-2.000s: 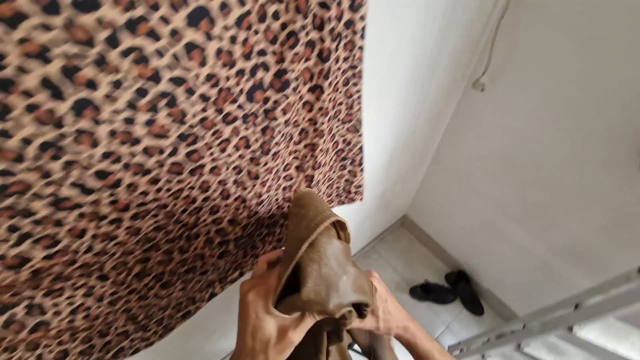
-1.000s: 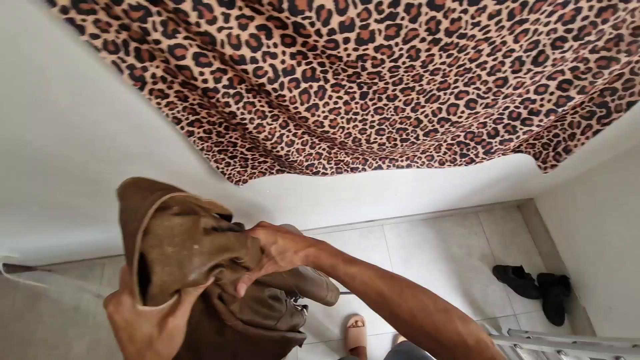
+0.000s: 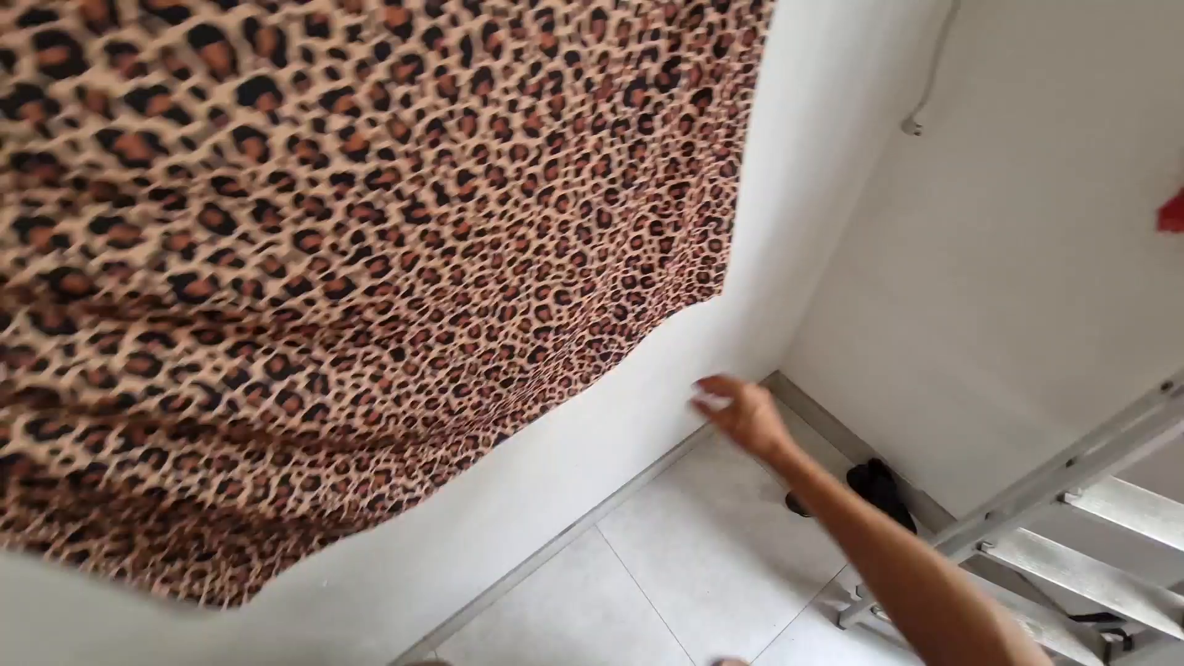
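A leopard-print cloth (image 3: pixel 444 240) hangs against the white wall and fills the upper left of the head view. My right hand (image 3: pixel 745 416) reaches out just beyond the cloth's lower right corner, fingers bent and blurred. Something small and white shows between thumb and forefinger; whether it is a held object or the wall behind cannot be told. My left hand is out of the frame, and so is the brown leather-like item.
An aluminium ladder (image 3: pixel 1045 472) stands at the lower right. Black shoes (image 3: pixel 879 490) lie on the tiled floor (image 3: pixel 684 536) by the corner. A cable (image 3: pixel 936 69) hangs on the right wall, and part of a red thing (image 3: pixel 1171 213) shows at the right edge.
Both hands held the brown leather-like item earlier; now it is out of view. My right hand is off it and stretched out near the wall. My left hand has left the frame. The view has swung.
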